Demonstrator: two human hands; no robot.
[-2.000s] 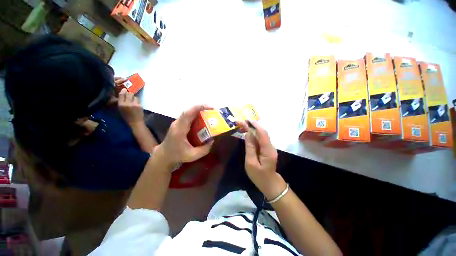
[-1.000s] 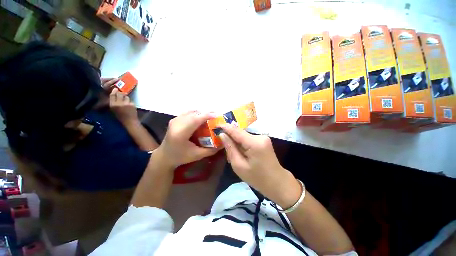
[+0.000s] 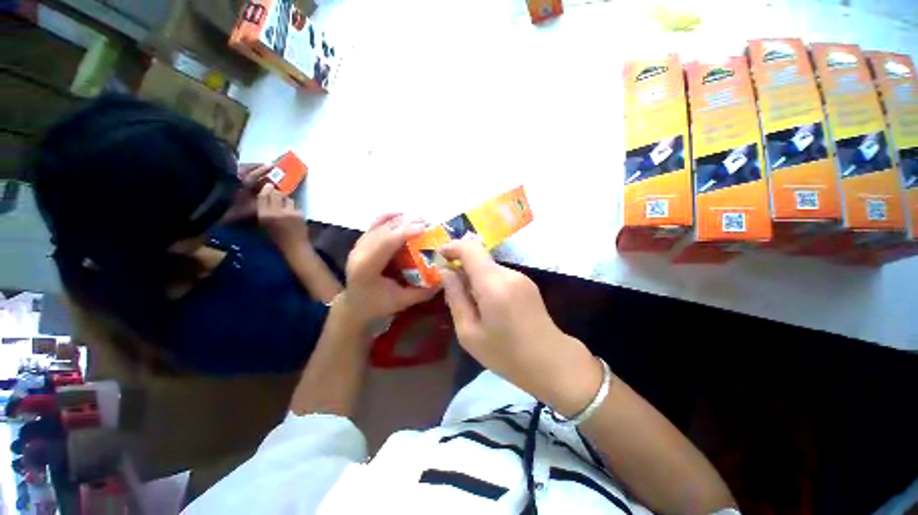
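An orange and yellow retail box [image 3: 501, 216] is held in front of me over the table's front edge. My left hand [image 3: 374, 270] grips the box around its orange end, fingers behind and thumb below. My right hand [image 3: 493, 298] has its thumb and fingertips at the near end of the box, on the printed side. Something small and yellowish shows at the right fingertips; whether it is a tool or part of the box I cannot tell. The palm side of the left hand and the lower part of the box are hidden.
A row of several upright retail boxes [image 3: 727, 151] stands on the white table [image 3: 453, 111] at right. Another small box [image 3: 545, 10] is at the top edge. A person [image 3: 201, 292] at left holds an orange box [image 3: 287, 173]. A larger printed box [image 3: 285, 42] stands upper left.
Since two seconds ago, my right hand has moved left from the box's far end to its near end. The box is tilted differently. The view has shifted slightly.
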